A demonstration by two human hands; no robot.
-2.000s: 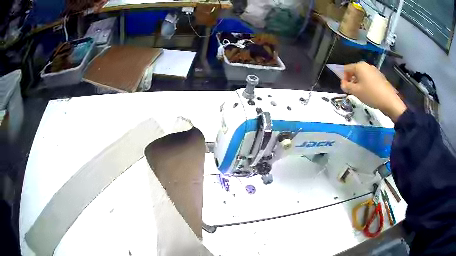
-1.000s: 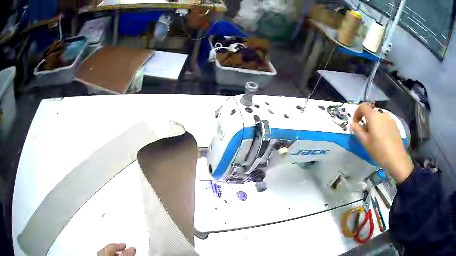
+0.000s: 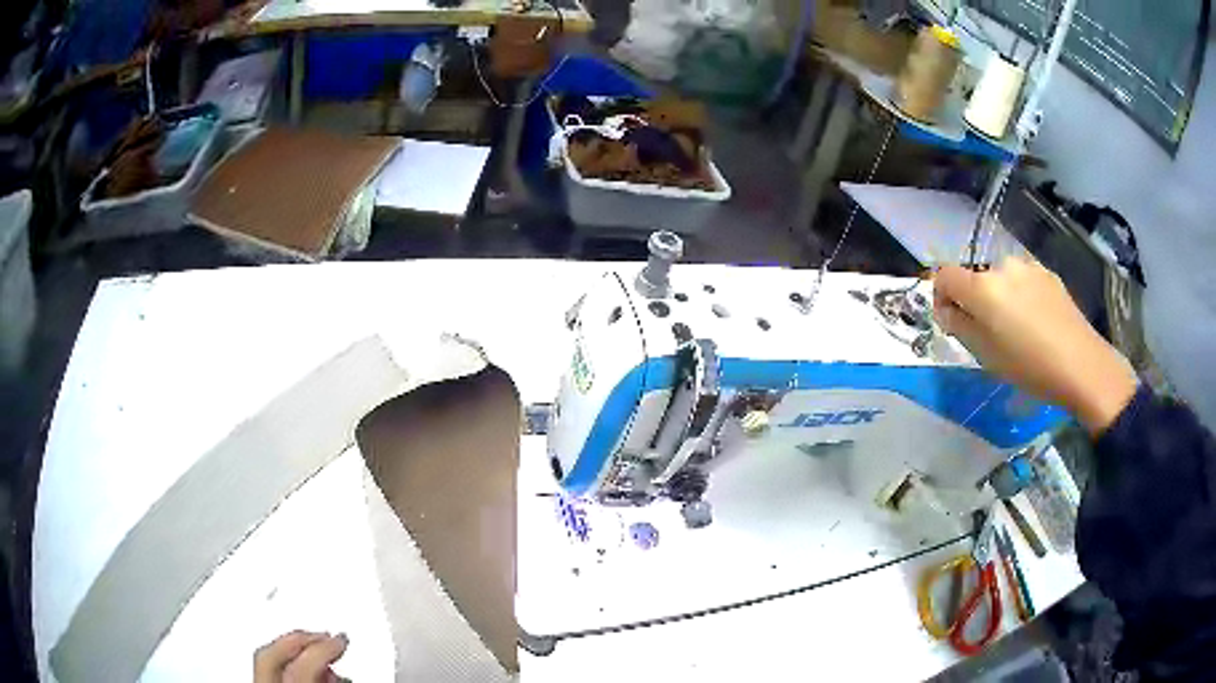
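Observation:
The white and blue JACK sewing machine (image 3: 834, 380) stands on the white table. My right hand (image 3: 1020, 320) is over the right part of its head, beside the round metal winder fitting, fingers curled together; anything pinched in them is too small to tell. My left hand (image 3: 300, 656) is cut off by the bottom edge, fingers bent, left of the folded piece. A pale curved strip (image 3: 220, 514) lies flat at left. A pale piece beside it is folded over, showing its brown side (image 3: 447, 467), and runs off the bottom edge. The presser foot area is too small to read.
Scissors (image 3: 976, 607) with red and yellow-orange handles and thin tools lie right of the machine. Tan (image 3: 927, 74) and white thread cones (image 3: 996, 94) stand behind it. A tub of brown pieces (image 3: 647, 200) and a brown stack (image 3: 287, 187) are beyond the table.
My right hand has come down from above the machine head to its right part. My left hand has come into view at the bottom. The view has shifted slightly; the fabric pieces lie as before.

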